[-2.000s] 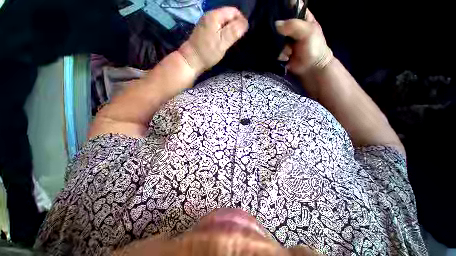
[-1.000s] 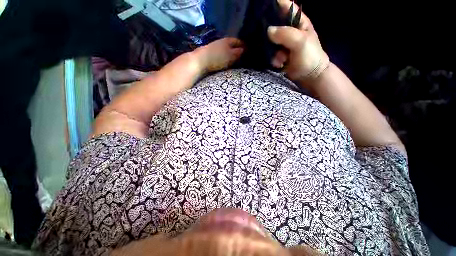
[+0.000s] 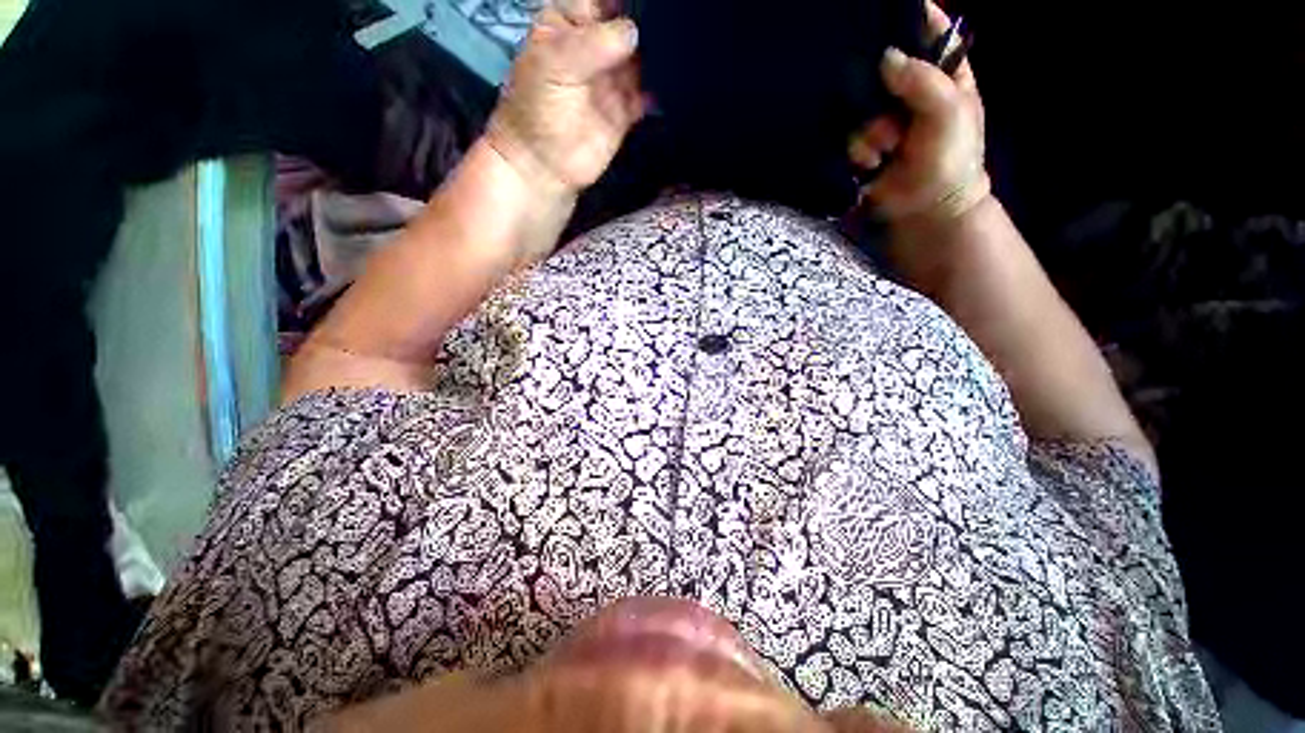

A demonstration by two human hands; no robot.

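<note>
A dark garment (image 3: pixel 766 93) spans the space between my two hands at the top of the picture. My left hand (image 3: pixel 573 93) is closed on its left part, with the fingertips near the top edge. My right hand (image 3: pixel 927 136) is at the top right, closed around slim dark snips (image 3: pixel 952 46) whose narrow points stick up. Its thumb and fingers also hold the right part of the dark garment. The cloth is too dark to show seams or folds.
Flat grey-blue crossed strips (image 3: pixel 455 35) lie beside a pale bundle at top left. Mauve cloth (image 3: pixel 351 236) is beside my left forearm. Dark cloth hangs at far left (image 3: pixel 65 287) over a pale surface with a blue strip (image 3: pixel 216 308). A dim patterned heap (image 3: pixel 1216 258) is at right.
My left hand has moved up and left and now grips the garment. My right hand has moved right with the snips. The hands are wider apart, with dark cloth spread between them.
</note>
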